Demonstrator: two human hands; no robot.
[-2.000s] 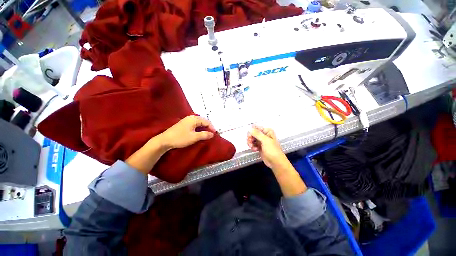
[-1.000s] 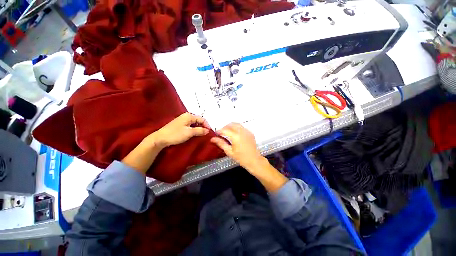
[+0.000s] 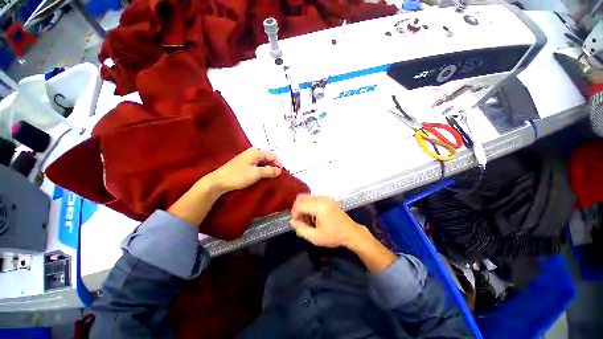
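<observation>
The rust-red garment piece (image 3: 178, 145) lies on the white table left of the needle, its lower edge over the table's front edge. My left hand (image 3: 248, 170) rests on its right part, thumb and fingertips pinching the cloth near its edge. My right hand (image 3: 321, 218) is at the table's front edge beside the cloth's right corner, slightly blurred, fingers curled; whether it holds a thread or small bit cannot be seen. The presser foot and needle (image 3: 297, 119) of the white sewing machine (image 3: 370, 66) stand above and right of the cloth, apart from it.
Scissors with red and yellow handles (image 3: 433, 138) and a dark thin tool (image 3: 460, 131) lie right of the needle. More red cloth (image 3: 192, 33) is heaped behind the machine head. A blue bin (image 3: 440, 265) and dark fringed cloth (image 3: 502, 205) are below right. Another machine (image 3: 26, 218) stands left.
My right hand came left to the cloth edge beside my left hand, then moved down and slightly right to the table's front edge. My left hand and the garment have hardly moved.
</observation>
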